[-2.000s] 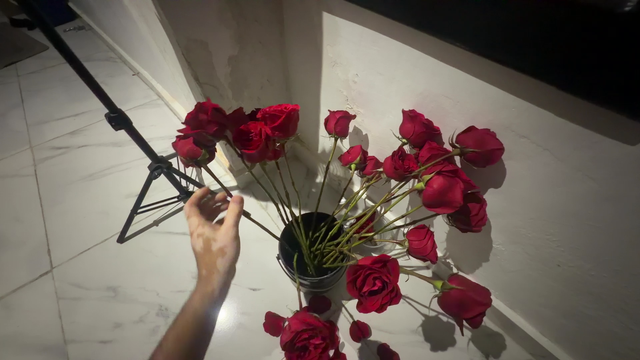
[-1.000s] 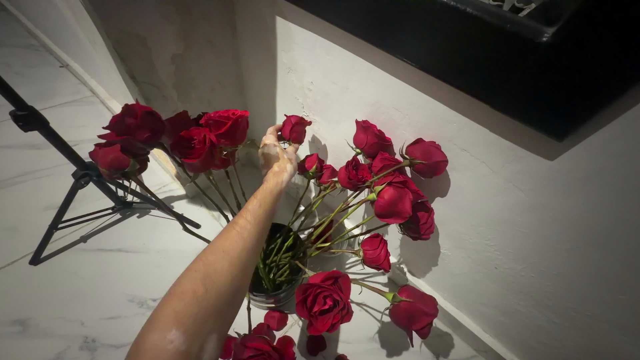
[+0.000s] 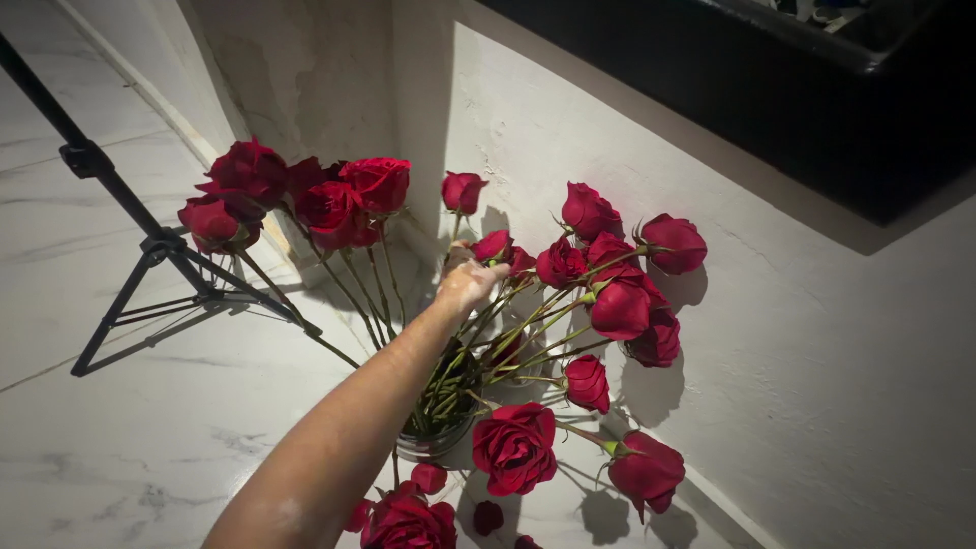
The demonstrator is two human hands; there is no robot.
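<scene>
My left hand [image 3: 471,280] reaches in from the lower left, its back towards the camera. Its fingers are at the stem of a single upright red rose [image 3: 463,192], and its thumb lies just under a smaller red rose bud [image 3: 492,245]. Whether the fingers close on a stem is hidden. Below the hand, a round bucket [image 3: 436,446], partly behind my forearm, holds many green stems. Red roses [image 3: 335,207] fan out to the left, others [image 3: 621,305] lean right towards the wall, and an open rose [image 3: 515,450] hangs at the front. My right hand is out of view.
A black tripod stand [image 3: 162,245] is on the marble-patterned floor [image 3: 152,427] at the left. The pale wall [image 3: 808,366] rises close behind and right of the roses. A black ledge [image 3: 762,99] juts out at the upper right. Loose petals [image 3: 488,518] lie on the floor.
My left hand has moved from the left side of the bouquet to the single rose at the back, then slightly down its stem, beside the small bud. The view has shifted.
</scene>
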